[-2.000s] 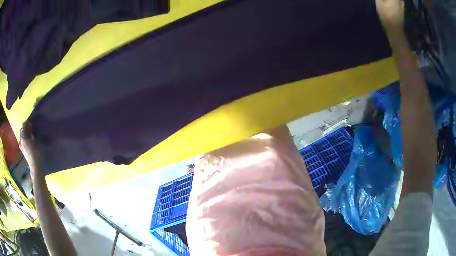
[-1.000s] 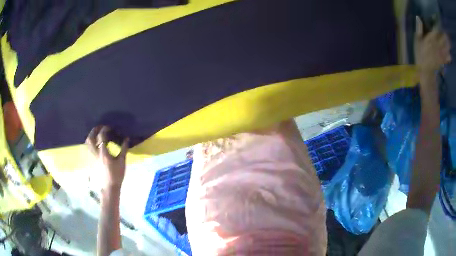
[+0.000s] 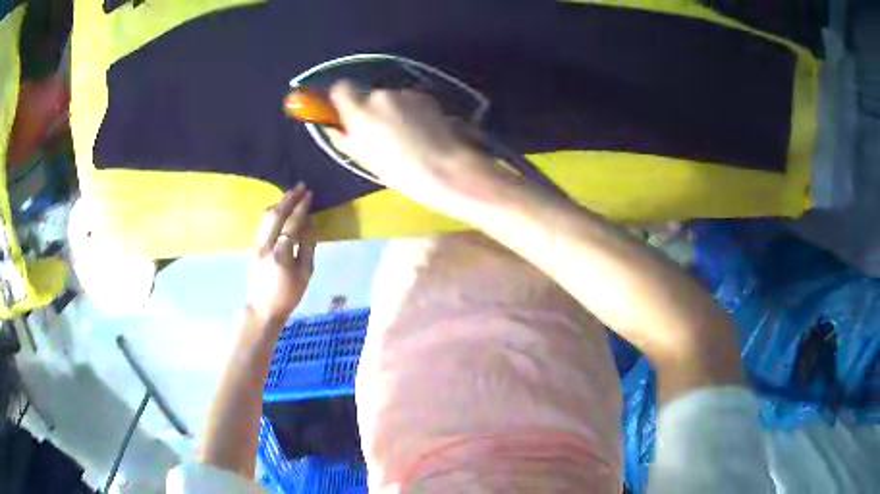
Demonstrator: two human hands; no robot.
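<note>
A near-black garment (image 3: 618, 82), likely trousers, lies flat across the yellow ironing table cover (image 3: 675, 193). My right hand (image 3: 391, 121) is closed on the orange handle of the steam iron (image 3: 316, 108), whose pale rim rests over the middle-left of the cloth; the hand hides part of the iron. My left hand (image 3: 287, 246) lies at the front edge of the table with its fingertips at the garment's lower edge, fingers close together, a ring on one finger. It holds nothing that I can see.
A pale pink apron (image 3: 492, 376) covers my lap. A blue slatted basket (image 3: 314, 357) with dark cloth is on the floor. Blue plastic bags (image 3: 772, 309) are low at right. A grey metal bar (image 3: 145, 386) is at lower left. Yellow printed cloth (image 3: 29, 280) hangs at far left.
My right hand has come from the far right to the middle-left and now holds the iron. My left hand has moved slightly right. The view has shifted, showing the garment's right end.
</note>
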